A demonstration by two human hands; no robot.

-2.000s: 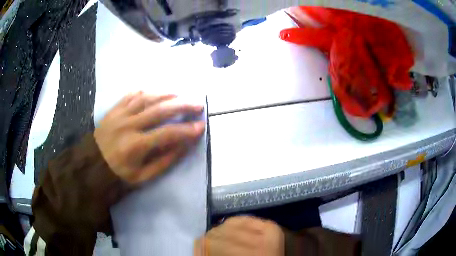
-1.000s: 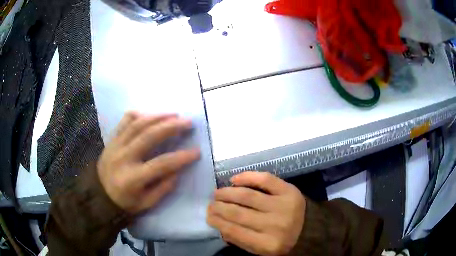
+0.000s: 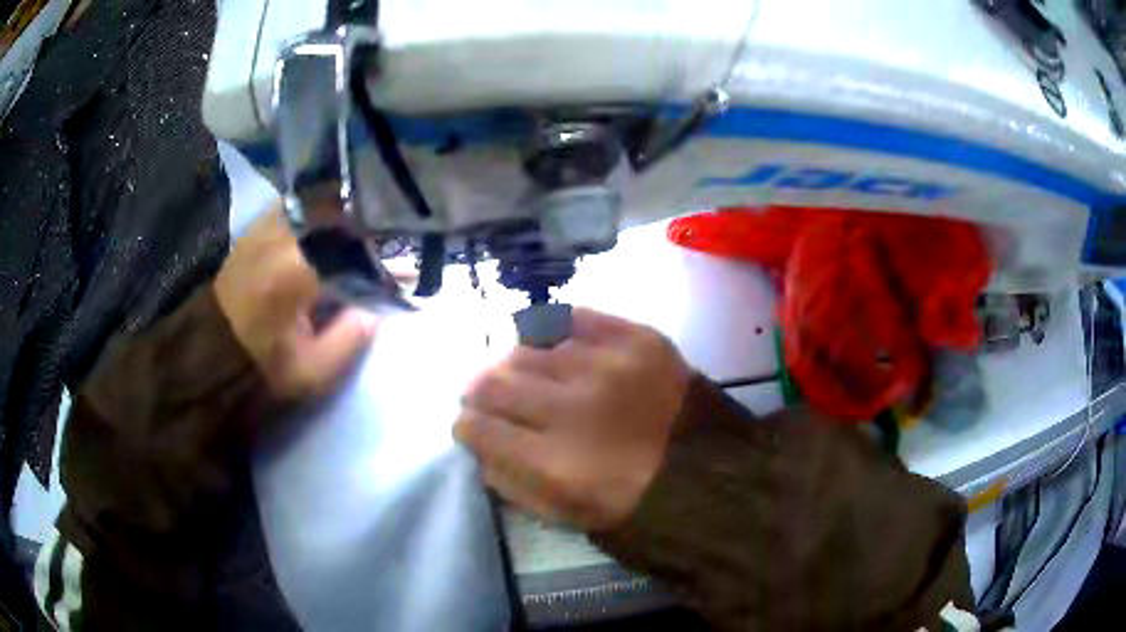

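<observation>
A pale grey-white cloth piece (image 3: 371, 494) lies on the white table and hangs over its front edge, with a thin dark edge along its right side. My left hand (image 3: 290, 321) rests at the cloth's upper left, partly behind the machine's front parts; its fingertips are hidden. My right hand (image 3: 574, 420) is on the cloth's right edge just in front of the presser foot area (image 3: 540, 290), fingers bent; whether it pinches the cloth is unclear. Lamp glare washes out the cloth around the needle.
The white sewing machine head (image 3: 494, 74) with a blue stripe spans the top. A red plastic bag (image 3: 864, 309) lies right of the needle, partly over a green scissors handle (image 3: 887, 432). Dark fabric (image 3: 136, 185) lies at the left. A ruler strip (image 3: 593, 601) runs along the front edge.
The view has shifted up to show the machine head. My right hand has moved from the front edge up to the needle area. My left hand has moved up beside the machine's front parts.
</observation>
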